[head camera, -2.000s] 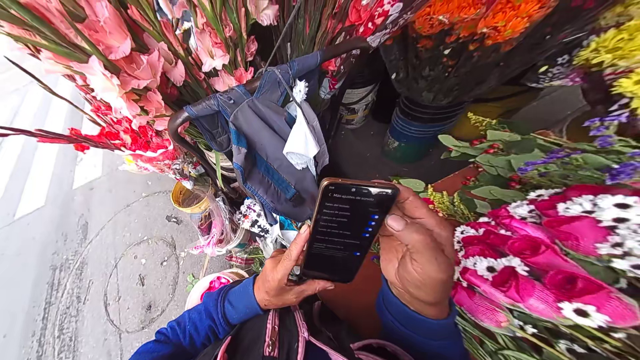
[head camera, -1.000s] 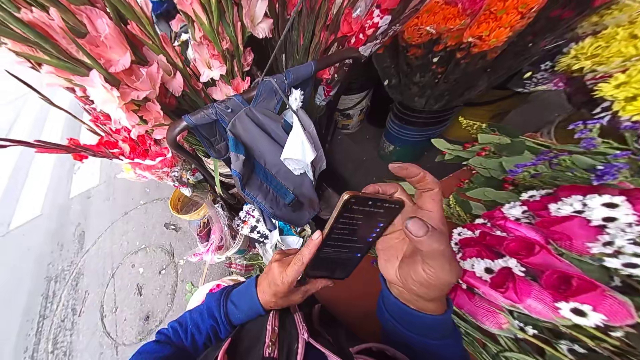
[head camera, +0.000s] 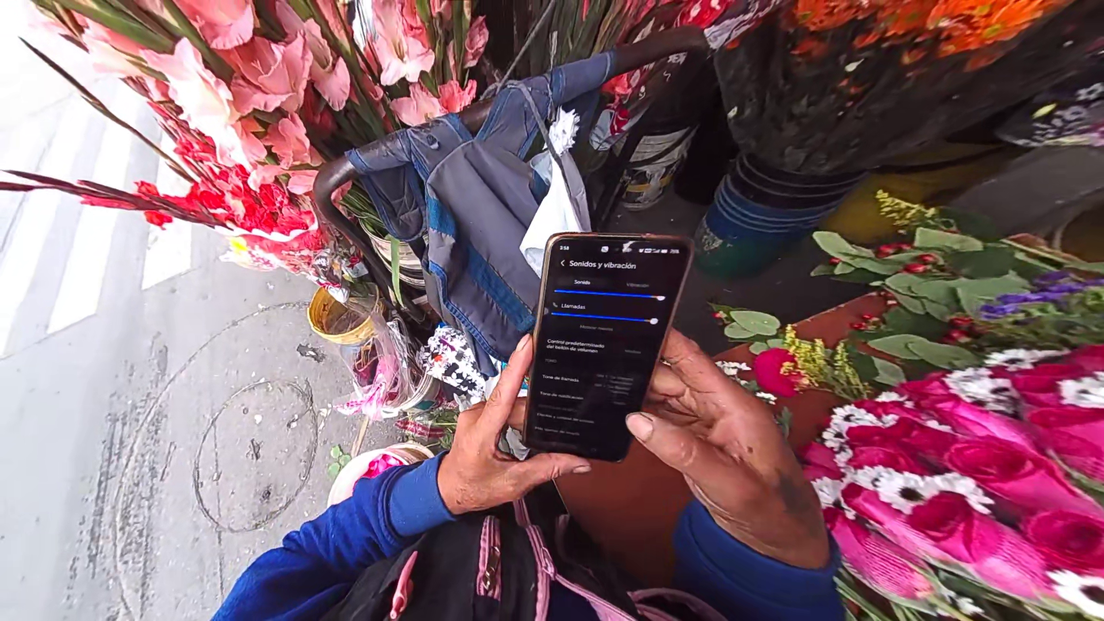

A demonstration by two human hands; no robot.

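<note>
A dark smartphone (head camera: 604,354) stands upright between my hands, its lit screen showing a menu with two blue slider bars. My left hand (head camera: 500,435) grips it along the left edge and lower corner. Around the right edge lies my right hand (head camera: 733,440), fingers behind the phone and thumb beside the screen's lower right. How firmly the right fingers hold it is hidden. Below the hands is a black bag with pink zippers (head camera: 487,561), against my body.
A grey-blue cloth bag (head camera: 483,224) hangs on a dark metal handle ahead. Pink gladioli (head camera: 267,78) rise at left, beside a yellow bucket (head camera: 341,315). A blue bucket (head camera: 768,211) holds wrapped orange flowers. Magenta roses with white daisies (head camera: 966,474) lie at right.
The phone was tilted a second ago and now stands more upright. My right thumb and fingers, raised and spread then, have come down to the phone's right edge. The screen shows a different menu from two seconds ago.
</note>
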